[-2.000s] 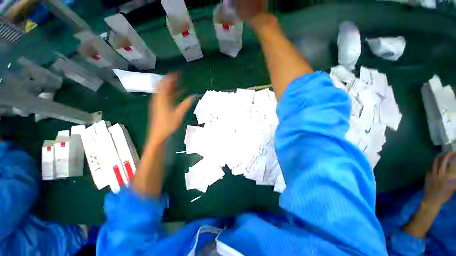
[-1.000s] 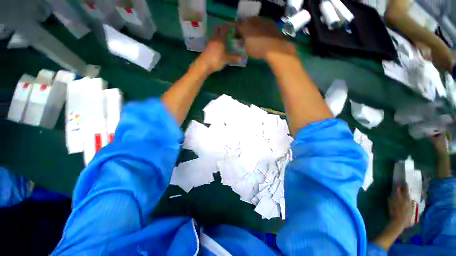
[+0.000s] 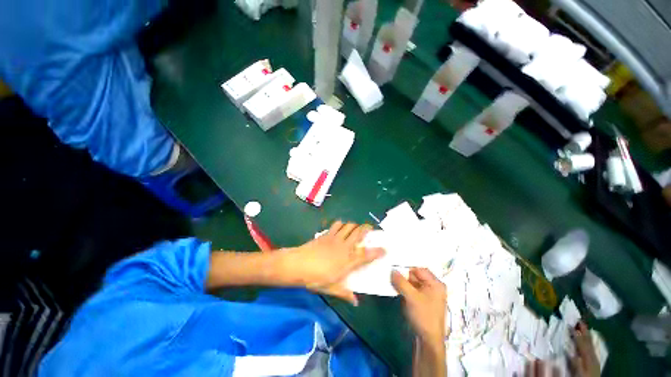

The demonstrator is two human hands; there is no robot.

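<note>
A flat white paper piece, seemingly a leaflet (image 3: 373, 280), lies between my hands at the left edge of the wide leaflet pile (image 3: 478, 287). My left hand (image 3: 331, 261) holds its left side, with the thumb over it. My right hand (image 3: 424, 294) pinches its right edge. White cartons with a red band (image 3: 324, 162) lie together beyond my left hand. Parts of the paper are hidden under my fingers.
Two white cartons (image 3: 272, 99) lie farther off, near a grey post (image 3: 327, 51). Several upright cartons (image 3: 489, 121) stand along the far side, by a black tray (image 3: 541, 88). Another person's hand (image 3: 581, 353) is over the pile. A white disc (image 3: 252, 209) lies near the table edge.
The view has turned left. My hands have left the upright cartons at the far side and come back to the near edge of the pile, now holding white paper.
</note>
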